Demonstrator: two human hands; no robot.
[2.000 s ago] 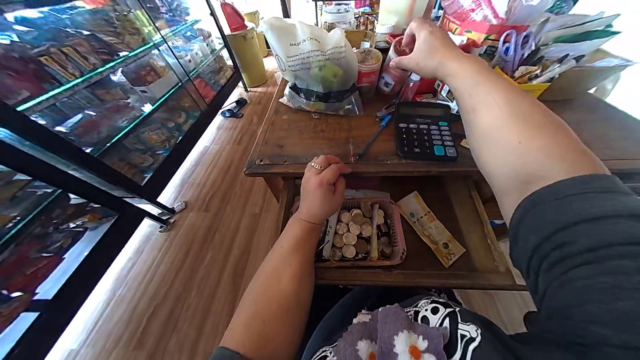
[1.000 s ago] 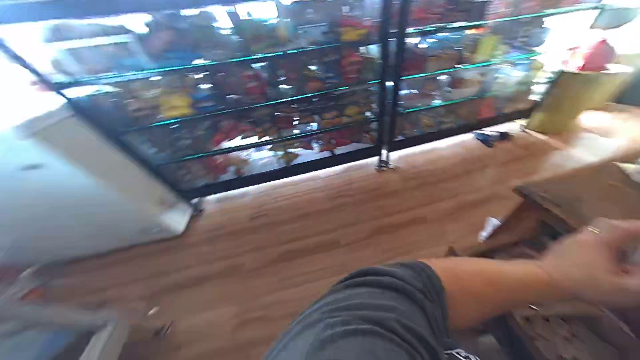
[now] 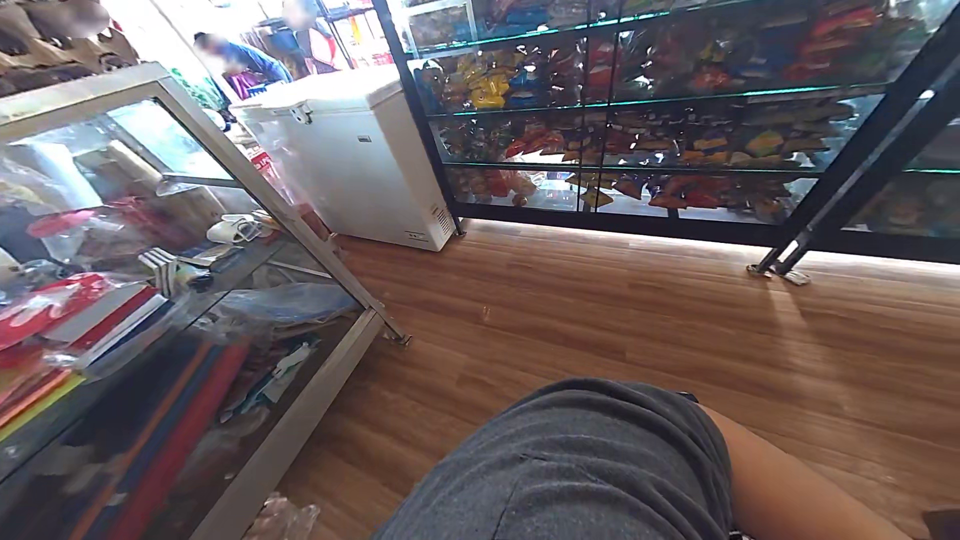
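Neither of my hands shows in the head view. My left upper arm, in a dark grey sleeve (image 3: 592, 457), fills the bottom middle, and the bare forearm (image 3: 795, 480) runs off toward the lower right, so what that hand touches is hidden. A wood-plank floor (image 3: 555, 322) lies beyond the arm. At the left stands a glass display case (image 3: 300, 435) with folders, papers and plastic-wrapped goods inside. Past it is a white chest freezer (image 3: 352, 165) with its lid down.
Black-framed glass shelves (image 3: 615, 217) with packaged snacks span the back and right. Their metal feet (image 3: 780, 274) rest on the floor. A person in blue (image 3: 259, 64) is at the far upper left, beyond the freezer. A clear plastic bag (image 3: 281, 517) lies by the case.
The view has swung far to the left, away from the wooden desk, its open drawer of coins and the calculator. Both hands, seen at the desk two seconds ago, are out of frame.
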